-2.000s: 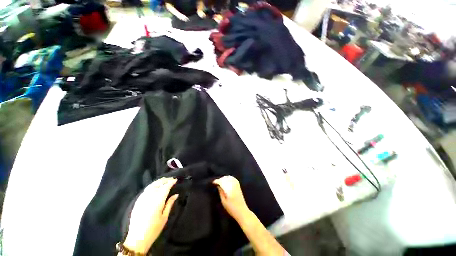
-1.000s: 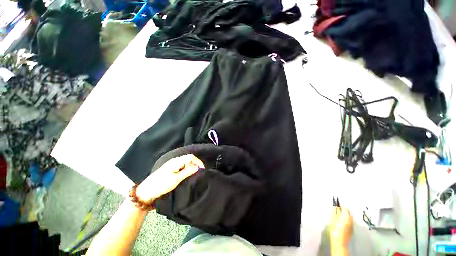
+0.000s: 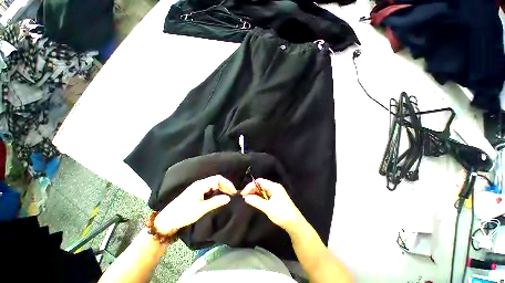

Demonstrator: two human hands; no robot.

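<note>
A wide-leg black garment [image 3: 288, 105] lies flat, its waistband with a small pale button at the far end. A second black piece [image 3: 199, 166] is bunched on its near part, with a white loop [image 3: 242, 143] standing at its edge. My left hand [image 3: 202, 202] pinches the cloth of the near piece. My right hand [image 3: 271, 202] holds small snips [image 3: 256, 184], points up and away, its fingertips close to the left ones at the cloth. Whether a thread is between the fingertips is too small to tell.
White table [image 3: 138, 88]. Black garments with a wire hanger [image 3: 216, 19] lie at the far end, a navy and maroon pile [image 3: 443, 44] at far right. A black corded tool [image 3: 470, 156] with bundled cable lies right. Cloth scraps [image 3: 33, 94] are heaped left.
My right hand has moved from the table at the right onto the near black piece, bringing the snips. My left hand has shifted slightly nearer and right. The view has shifted a little.
</note>
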